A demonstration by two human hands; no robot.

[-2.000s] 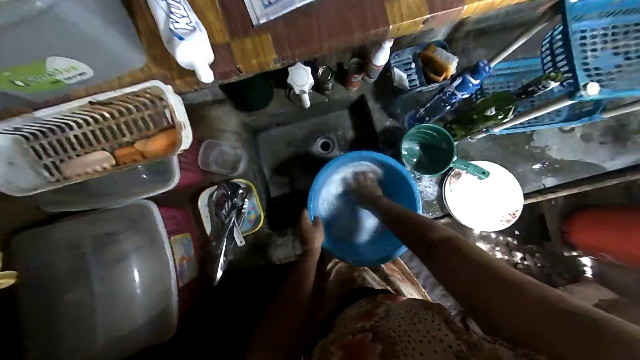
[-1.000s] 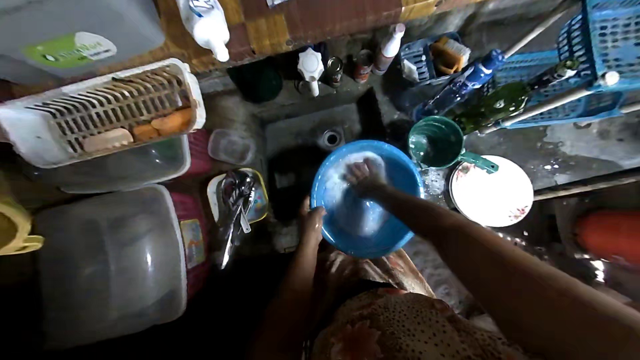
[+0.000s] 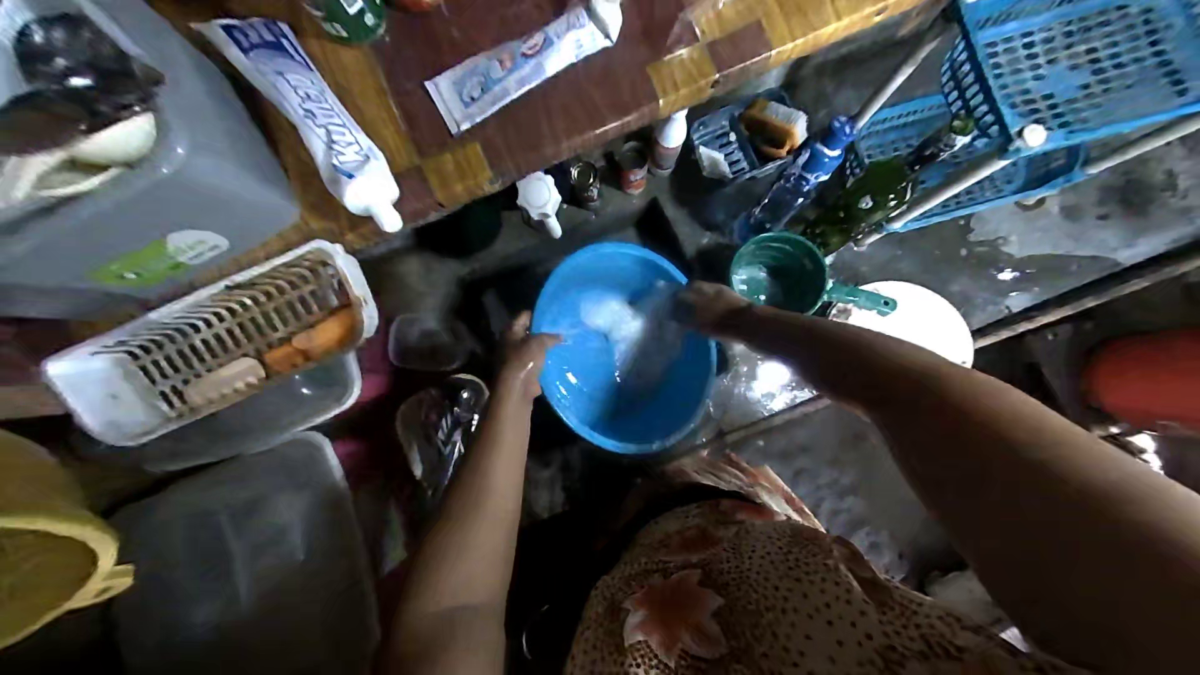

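Note:
A round blue plastic basin (image 3: 586, 389) with white suds inside is held over the dark sink. My left hand (image 3: 527, 354) grips its left rim, the thumb lying over the edge. At the basin's upper right rim is my right hand (image 3: 711, 307), blurred by motion; a greyish blur below its fingers inside the basin is too unclear to name, and whether the hand holds anything cannot be told. Just right of the basin sits a green plastic dipper (image 3: 778, 272), its handle over a white plate (image 3: 914, 323).
Metal cutlery (image 3: 450, 427) and a clear container (image 3: 427, 340) lie left of the basin. Behind stand a white-capped bottle (image 3: 539, 199), cans and a scrub brush (image 3: 776, 127) in a small basket. Blue plastic racks (image 3: 1106, 75) are at upper right, a yellow pail (image 3: 56, 534) at lower left.
My right hand has moved from the suds in the basin's middle to its upper right rim. The basin's inside shows more bare blue and fewer suds. The view has shifted.

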